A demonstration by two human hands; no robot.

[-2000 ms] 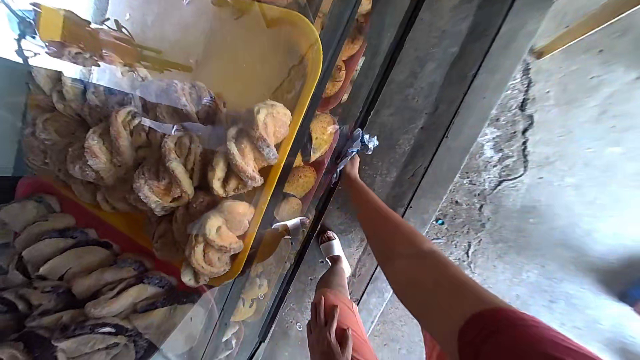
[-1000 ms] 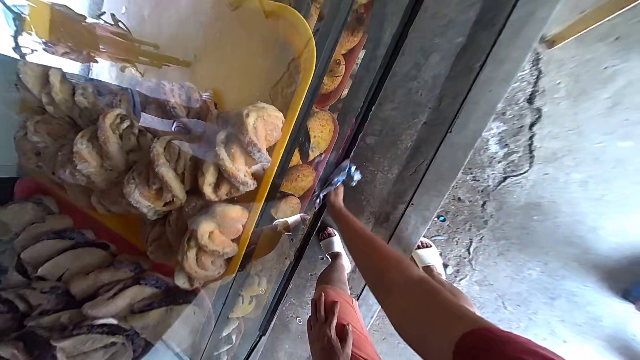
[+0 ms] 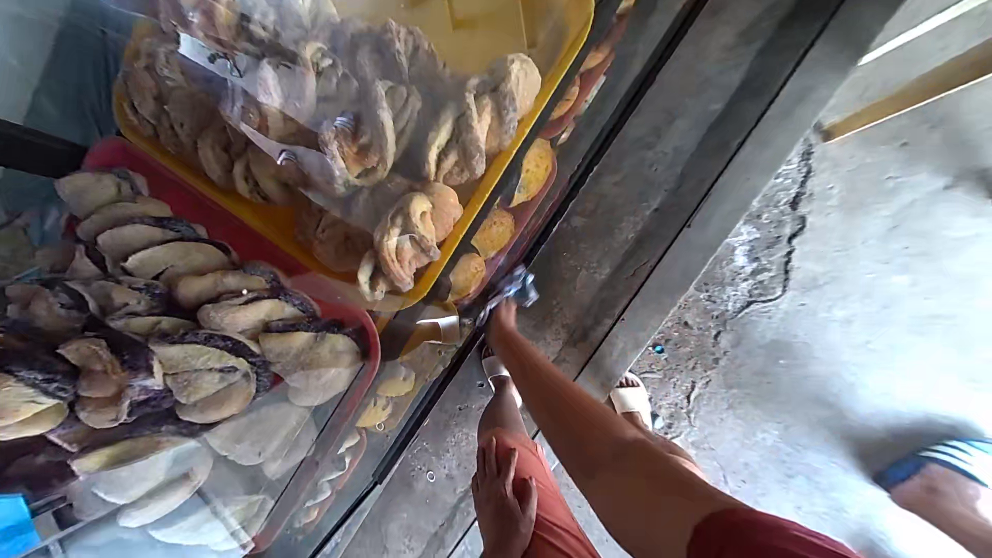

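My right hand holds a crumpled blue-and-white cloth or wrapper against the lower front of a glass display case, by its dark bottom edge. My left hand rests with fingers extended on my left thigh, holding nothing. Behind the glass, a yellow tray holds several twisted, sugar-dusted breads. Below it in view, a red tray bears rolls with a dark purple filling. Round yellow-topped breads lie on a lower level.
A grey concrete ledge runs along the case. Beyond it lies a cracked concrete floor with a wooden strip. My sandalled feet straddle the ledge's edge. Another person's foot in a blue striped slide is at the lower right.
My right hand has moved along the bottom edge of the case toward my feet, with the cloth or wrapper in it. My left hand stays on my thigh. Another person's foot has come into view.
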